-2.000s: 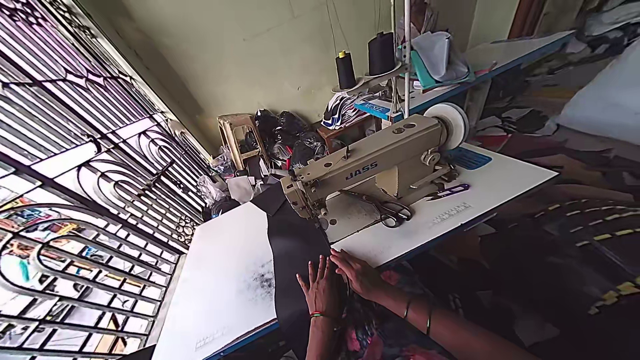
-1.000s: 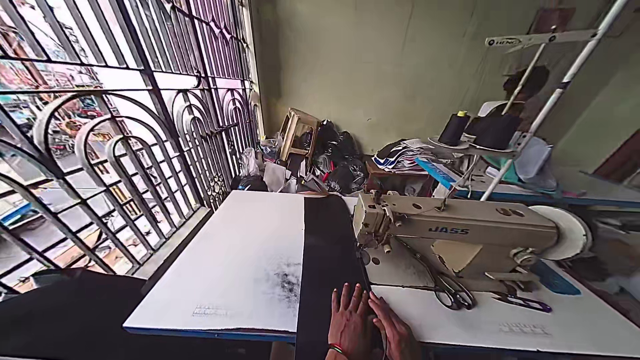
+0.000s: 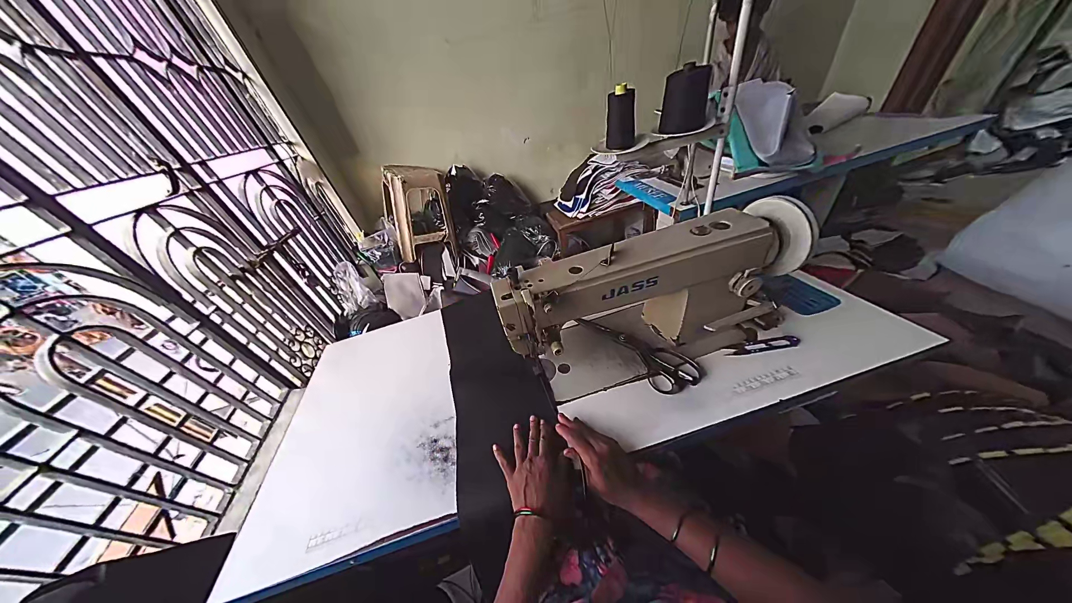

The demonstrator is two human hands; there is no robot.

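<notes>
A strip of black fabric [image 3: 494,394] runs from beside the head of a beige industrial sewing machine [image 3: 645,268] down over the table's front edge. My left hand [image 3: 534,469] lies flat on it with the fingers spread. Close on its right, my right hand [image 3: 599,456] has its fingertips at the fabric's right edge; whether they pinch it is hard to see. The fabric's right edge passes at the machine's needle area, where the needle itself is hidden. Black-handled scissors [image 3: 670,368] and a thread snipper [image 3: 766,344] lie on the machine bed and table to the right.
The white sewing table [image 3: 377,435] has a metal window grille [image 3: 167,276] at its left. Thread cones [image 3: 621,119] stand on a rack behind the machine. Black plastic bags [image 3: 502,218] and a wooden stool [image 3: 410,209] are beyond the table. A person [image 3: 754,54] is partly visible at the back.
The view has swung right and tilted since one second ago. Both hands stay at the black fabric in front of the machine, with no plain change in their hold.
</notes>
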